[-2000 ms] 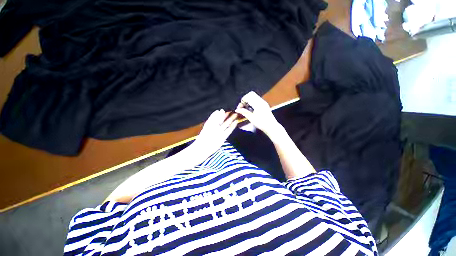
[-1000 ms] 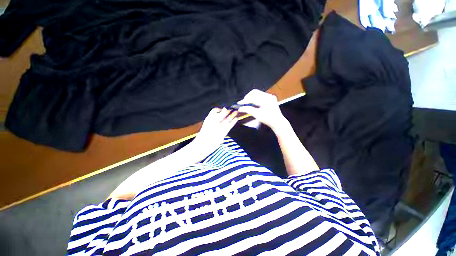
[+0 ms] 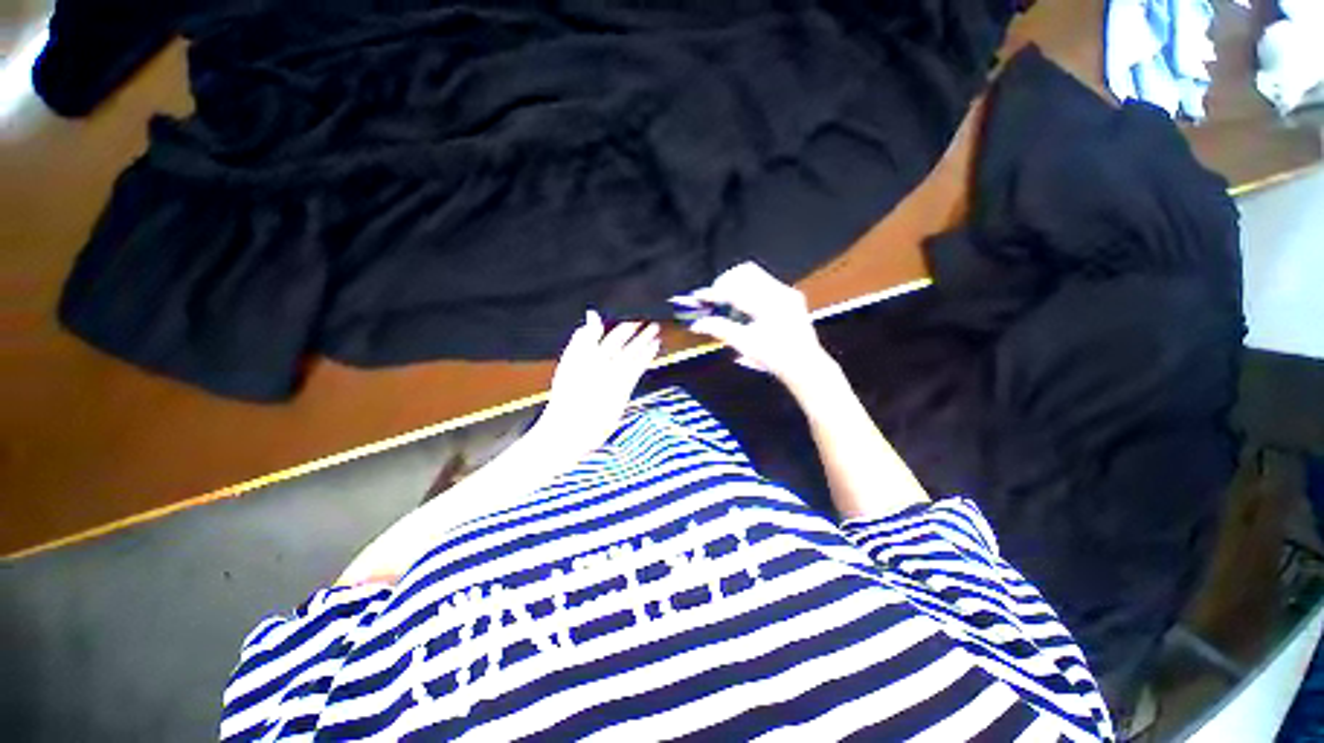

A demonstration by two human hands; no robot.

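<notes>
A black dress [image 3: 537,189] lies spread on the table in front of me, its curved hem near my fingertips. My left hand [image 3: 603,370] rests at the table edge with its fingers apart, by the hem; whether it pinches any cloth or thread cannot be told. My right hand [image 3: 762,319] is closed around small dark thread snips [image 3: 712,308], whose shiny point faces left toward the hem. The snips are mostly hidden in the fingers. The two hands are a little apart.
Another black garment [image 3: 1104,261] hangs over the front edge of the orange-brown table [image 3: 160,450] at right. Pale blue cloth bundles [image 3: 1157,55] and a white one [image 3: 1295,61] lie at the upper right. Grey floor [image 3: 334,537] shows below the table edge.
My left hand has moved left, away from my right hand, and its fingers have spread. The snips' shiny point now shows. The whole view has shifted, so the cloth appears further right.
</notes>
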